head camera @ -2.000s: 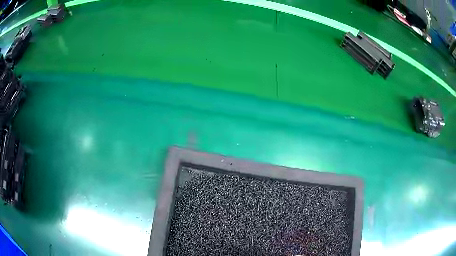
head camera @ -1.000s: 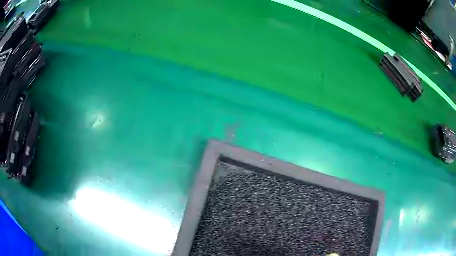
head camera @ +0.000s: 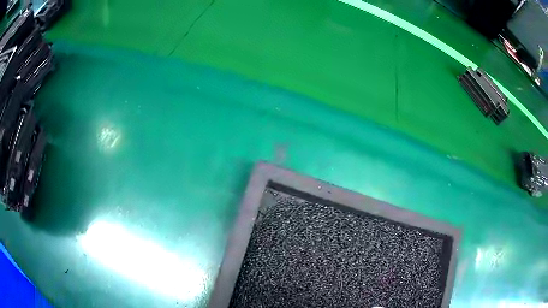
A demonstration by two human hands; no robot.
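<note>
No hand shows clearly in the head view. A work tray (head camera: 354,203) with a raised grey rim lies on the teal-green surface at the bottom, right of centre, cut off by the lower edge. Its inside is dark and finely speckled; I cannot tell what the speckle is. A tiny pale spot shows at the bottom edge over the tray; it is too small to name. Nothing else is seen in the tray.
Black stacked housings (head camera: 21,144) lean together at the far left. A ribbed dark block (head camera: 484,95) stands at the upper right beside the pale green strip (head camera: 414,33). A black-grey unit (head camera: 533,174) stands at the right edge. A blue area shows at the lower left corner.
The view has turned left and tilted, so the tray and the right-hand blocks sit further right and the left stack shows more. A seam line now shows at the top.
</note>
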